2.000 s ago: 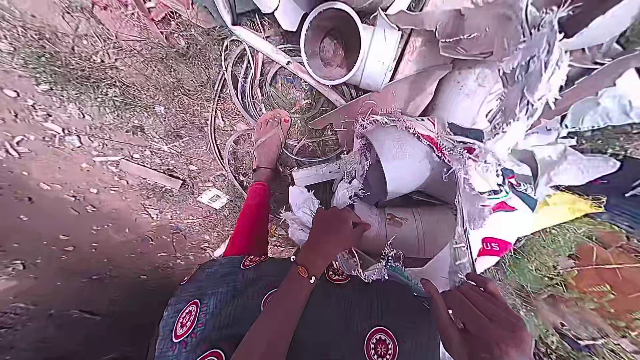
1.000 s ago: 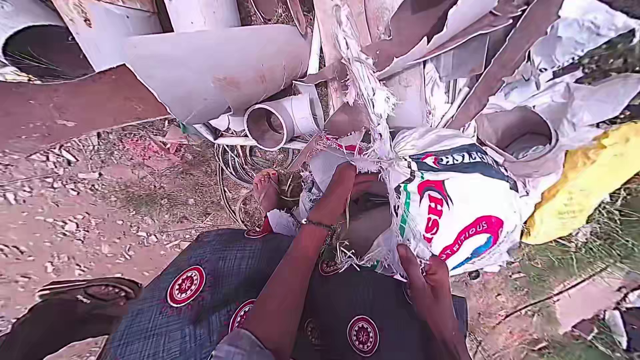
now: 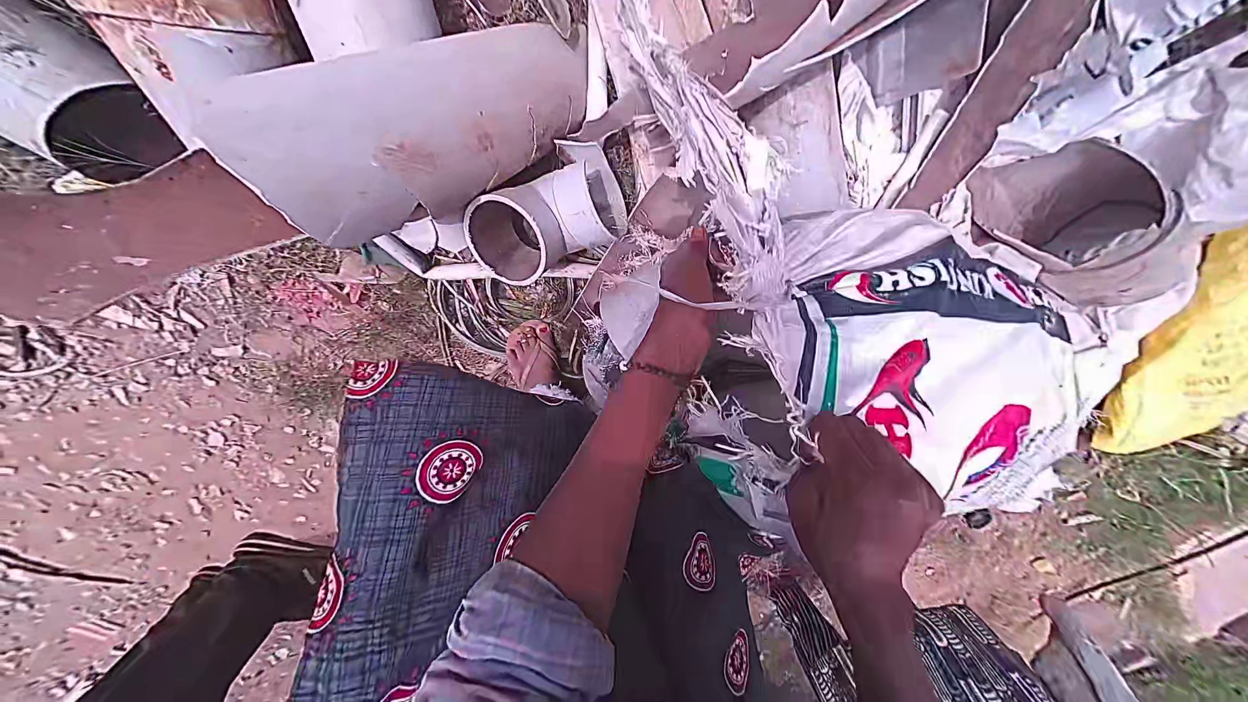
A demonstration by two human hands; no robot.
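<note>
A white woven plastic sack (image 3: pixel 907 370) with red and dark printing lies in front of me, its mouth frayed into loose strands. My left hand (image 3: pixel 682 317) is at the far side of the mouth, beside the twisted frayed strands (image 3: pixel 721 146), with a thin white strip across its back; its fingertips are partly hidden. Nearer to me, my right hand (image 3: pixel 863 487) is closed on the sack's frayed near edge. A short grey plastic pipe fitting (image 3: pixel 536 222) lies just beyond my left hand.
Large broken pipe pieces (image 3: pixel 390 127) fill the far side. A wide pipe end (image 3: pixel 1082 210) and a yellow sack (image 3: pixel 1170 351) are at the right. A cable coil (image 3: pixel 478 317) lies near my foot. Someone's dark-clothed limb (image 3: pixel 214 624) shows at lower left.
The sack's printed side, mostly folded away two seconds ago, now faces up. My right hand, its fingers loosely spread a second ago, is now closed on the edge. The view has shifted.
</note>
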